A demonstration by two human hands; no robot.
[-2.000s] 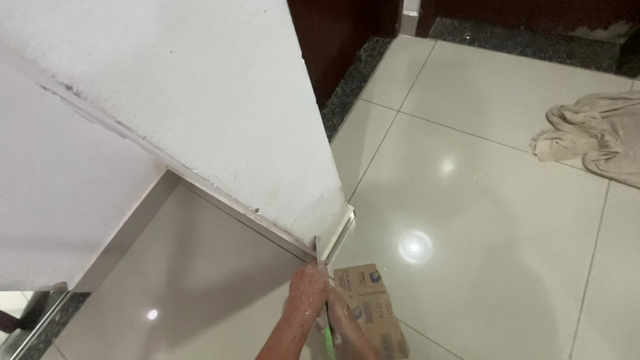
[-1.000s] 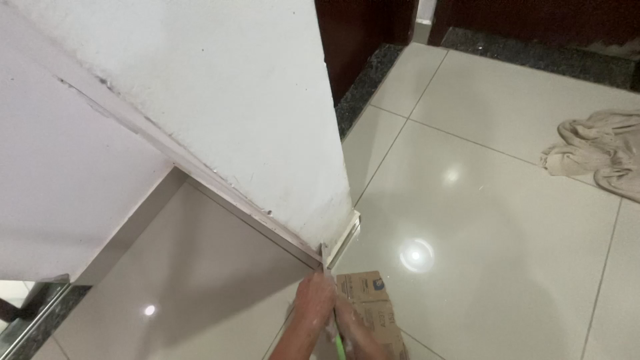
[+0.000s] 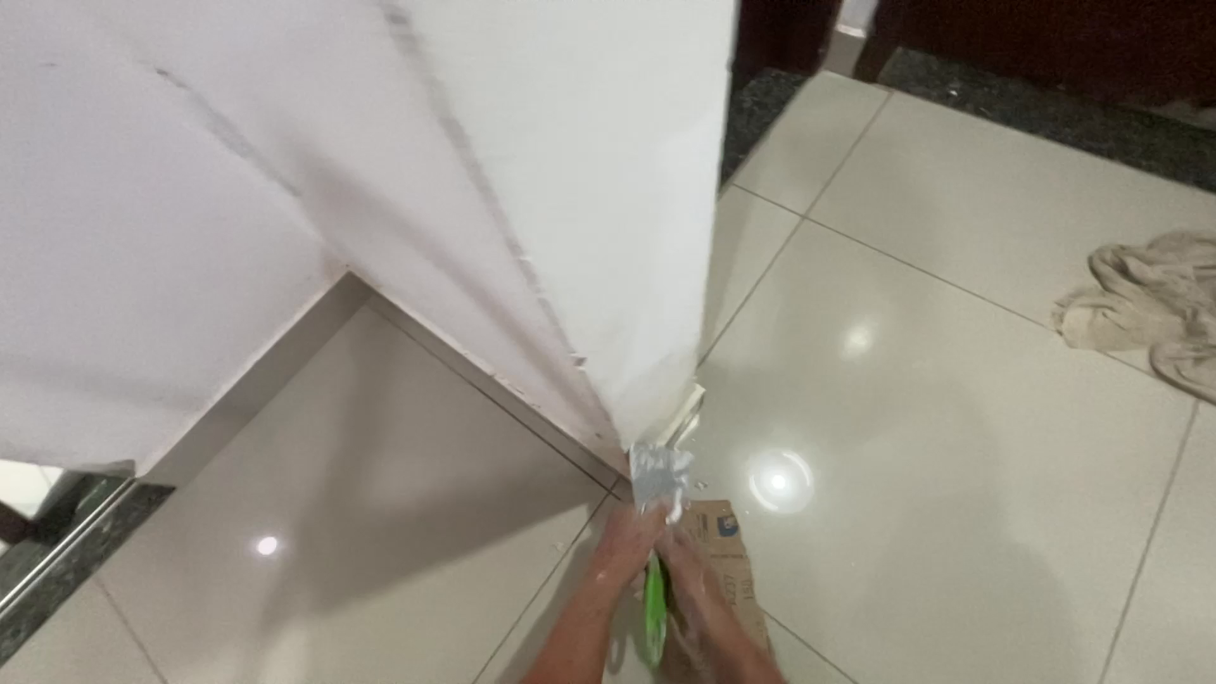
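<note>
Low in the view, my left hand [image 3: 627, 546] and my right hand [image 3: 686, 560] are close together at the foot of a white wall corner [image 3: 655, 380]. Between them is a putty knife [image 3: 660, 475] with a green handle and a broad metal blade smeared with white paste. The blade's face shows, its far edge near the bottom of the corner. Both hands appear to be on the knife near the base of the blade; the fingers are blurred and partly hidden. A piece of printed brown cardboard [image 3: 717, 532] lies on the floor beside and under my right hand.
Glossy tiles [image 3: 912, 456] cover the floor. A crumpled beige cloth [image 3: 1140, 304] lies at the right. Grey skirting [image 3: 503, 394] runs along the wall left of the corner. Dark stone thresholds [image 3: 1045, 114] edge the floor at the top right, near dark wood.
The knife has turned from nearly edge-on to showing its broad, paste-covered face. Both hands stay at the foot of the corner. The view has shifted somewhat.
</note>
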